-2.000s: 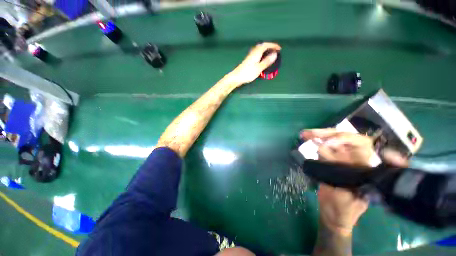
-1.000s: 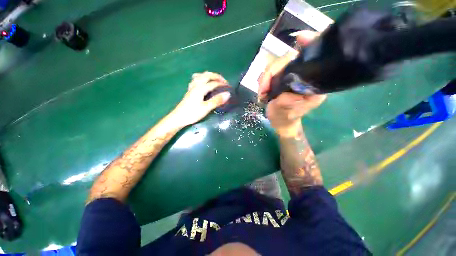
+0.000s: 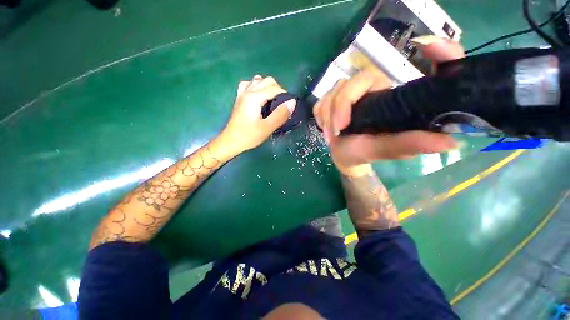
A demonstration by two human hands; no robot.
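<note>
My left hand (image 3: 253,115) is closed around a small black unit (image 3: 282,111) on the green work surface. My right hand (image 3: 356,119) holds the thick black electric screwdriver (image 3: 487,87), which has a silver label and lies across the view to the right edge. Its tip end is beside the black unit; whether the two touch is hidden. A loose pile of tiny silver screws (image 3: 311,147) lies between my hands. The white-grey screw feeder (image 3: 431,15) with an open dark top stands behind my right hand, which partly covers it.
The green bench top (image 3: 156,94) curves across the view. A black cord (image 3: 500,40) runs right from the feeder. Dark objects are cut off at the top left edge. A blue stool (image 3: 512,144) and yellow floor lines (image 3: 487,175) show at the right.
Since two seconds ago, my left hand has brought a unit from the far belt close to the screws. In the last second the screwdriver has come lower and more level in view.
</note>
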